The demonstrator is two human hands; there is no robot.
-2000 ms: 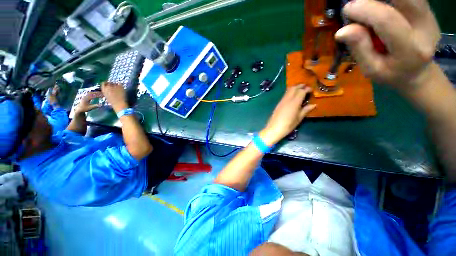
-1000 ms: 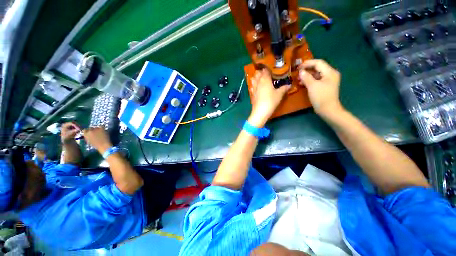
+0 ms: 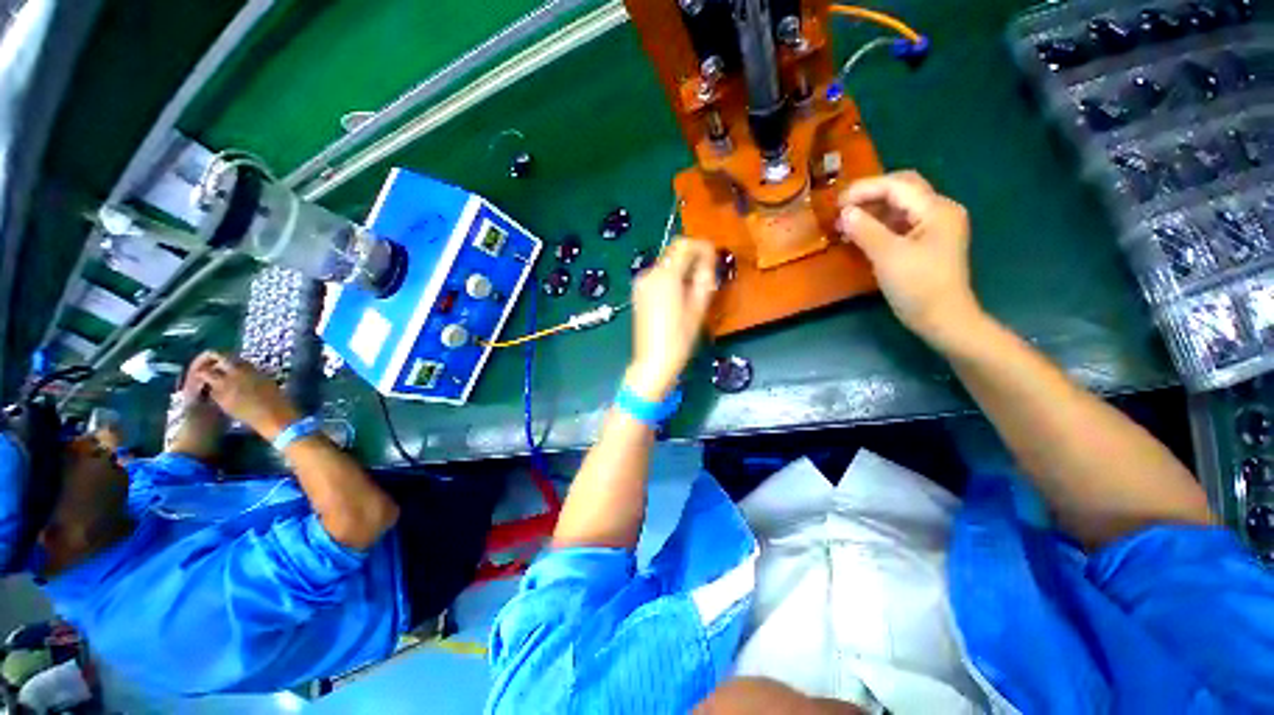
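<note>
My left hand (image 3: 674,314) is at the left edge of the orange press base plate (image 3: 796,296), with a glossy black round part (image 3: 725,266) at its fingertips. My right hand (image 3: 915,254) is over the plate's right side, fingertips pinched together; whether they hold a tiny piece is unclear. The hand press (image 3: 674,56) stands upright; its ram (image 3: 762,84) is above the nest (image 3: 787,231), where no black part shows. Another black round part (image 3: 731,372) lies on the green mat near the front edge.
Several black round parts (image 3: 615,221) lie left of the press, and one (image 3: 518,164) lies further back. A blue control box (image 3: 433,286) with a clear cylinder (image 3: 301,231) stands further left. Blister trays (image 3: 1174,252) are at right. A person in a blue smock (image 3: 238,559) works at left.
My left hand has moved left from the nest with a black part at its fingertips. My right hand stays beside the press. A black part now shows further back on the mat.
</note>
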